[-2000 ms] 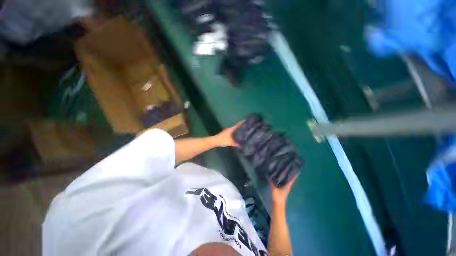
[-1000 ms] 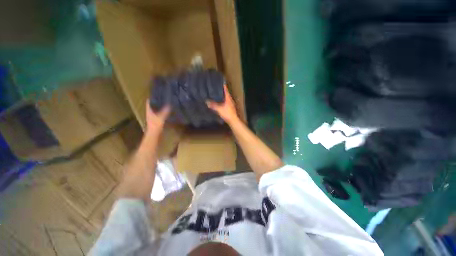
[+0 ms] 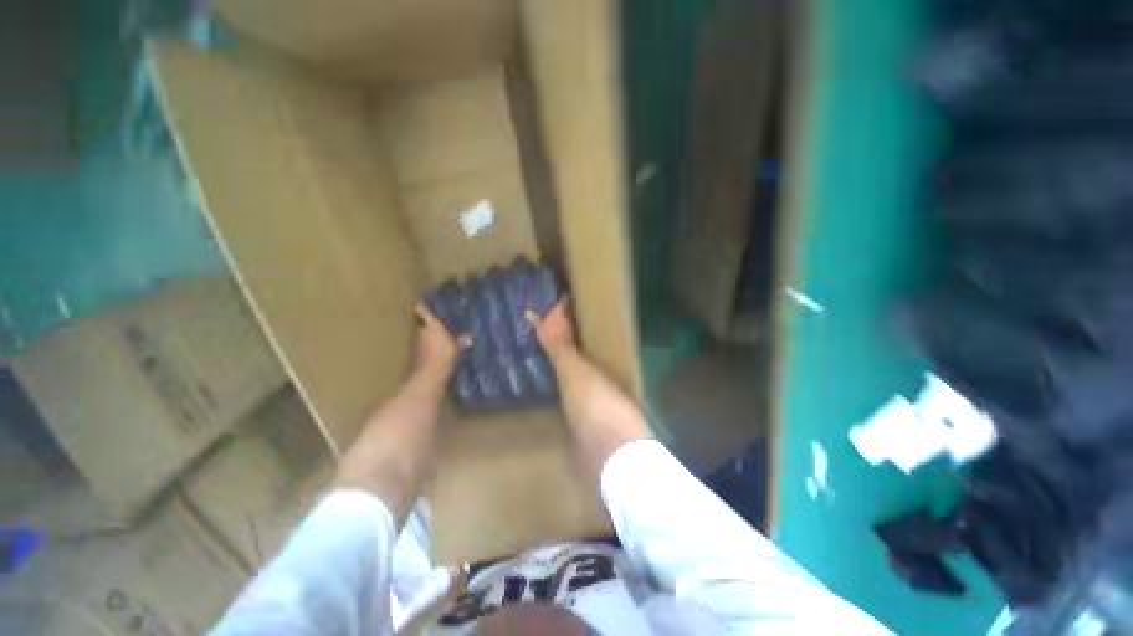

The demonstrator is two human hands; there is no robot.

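Observation:
My left hand (image 3: pixel 437 344) and my right hand (image 3: pixel 553 331) hold a row of several dark folded goods (image 3: pixel 500 336) from its two sides, inside the open brown carton (image 3: pixel 280 236). The goods stand side by side, low in the carton towards my end. Whether they rest on the bottom or on other pieces is hidden. A small white paper slip (image 3: pixel 476 219) lies in the carton just beyond the row.
On the right is the green bench (image 3: pixel 857 336) with a blurred heap of dark goods (image 3: pixel 1044 286) and white slips (image 3: pixel 926 425). Closed brown cartons (image 3: pixel 155 379) stand on the left. Another carton (image 3: pixel 727 174) shows between the open carton and bench.
Two seconds ago the row was held over the green bench. It came over the carton, and in the last second my hands have lowered it deeper inside.

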